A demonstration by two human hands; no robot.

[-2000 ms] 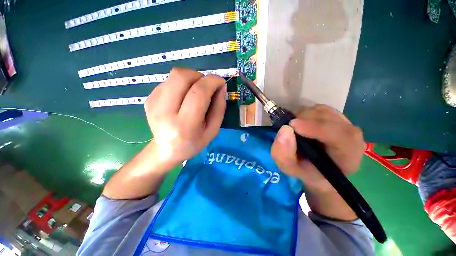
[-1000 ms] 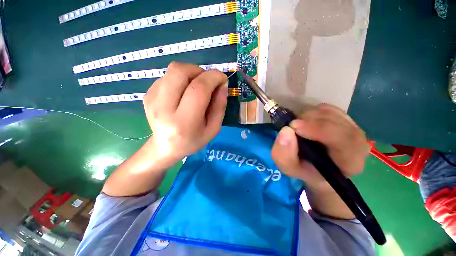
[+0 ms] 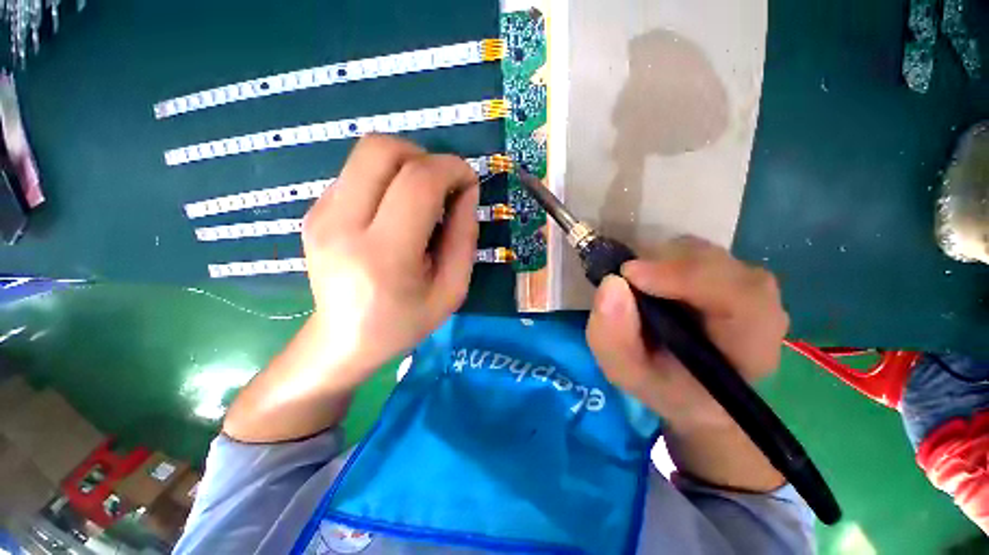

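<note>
My left hand (image 3: 396, 233) pinches thin solder wire (image 3: 244, 311), whose free end points at the pads of the third LED strip (image 3: 249, 201) from the top. My right hand (image 3: 694, 320) holds the soldering iron (image 3: 710, 374) like a pen. Its tip is at the green circuit board panel (image 3: 526, 136), beside that strip's orange pads; whether it touches is too small to tell. Several white LED strips lie side by side with their orange ends at the panel. My left hand hides parts of the lower strips.
The beige work board (image 3: 683, 141) with a brown stain lies right of the panel. Green boards (image 3: 922, 43) lie at the top right, near a round shiny object (image 3: 967, 195). A dark object (image 3: 11, 201) is at the left edge. A person's red sleeve (image 3: 957, 461) shows at lower right.
The panel and strips sit lower in view. The iron tip and solder end have moved from the second strip from the bottom to the one above it.
</note>
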